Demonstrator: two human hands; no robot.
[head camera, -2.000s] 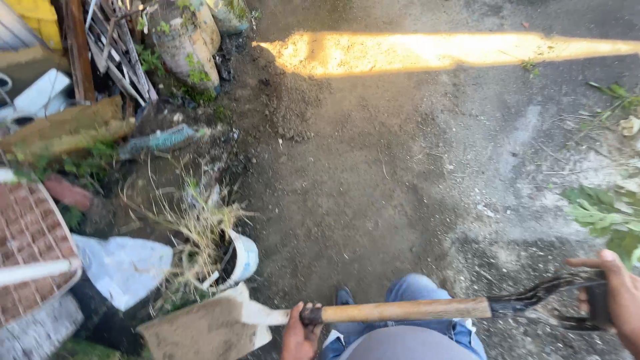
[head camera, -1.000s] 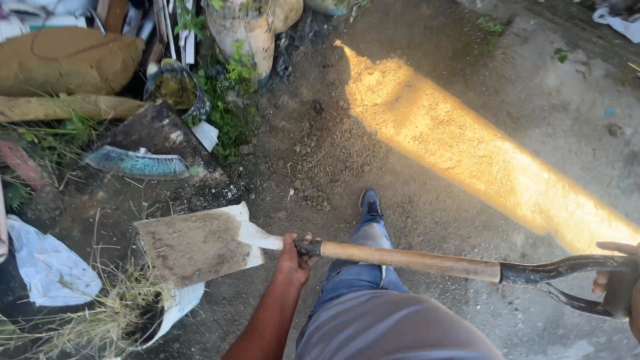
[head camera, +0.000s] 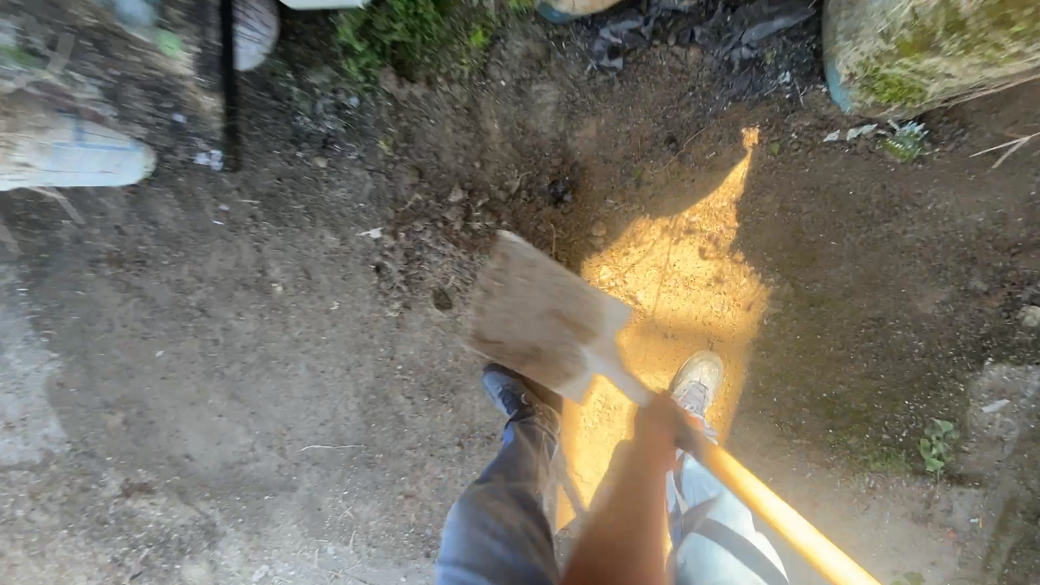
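My left hand (head camera: 660, 422) grips the lower end of the wooden shaft of a shovel (head camera: 540, 317), close to the blade's socket. The flat, square blade, coated with dried soil and slightly blurred, hangs over the ground in front of my feet and points up and left. From my hand the shaft runs down to the right and leaves the view at the bottom edge. My right hand and the shovel's handle end are out of view. Loose dark soil and debris (head camera: 439, 236) lie just beyond the blade, beside a sunlit patch of ground (head camera: 674, 268).
My shoes (head camera: 697, 375) stand on either side below the blade. A mossy, rounded container (head camera: 934, 53) is at the top right, with black plastic scraps (head camera: 747, 32) beside it. Green weeds (head camera: 406, 36) grow at the top. A white bucket-like object (head camera: 89, 154) lies at the left.
The view has turned a lot. The blade, earlier near the potted dry grass, is now over the ground before my feet. My right hand, earlier on the shovel's end handle, has left the view.
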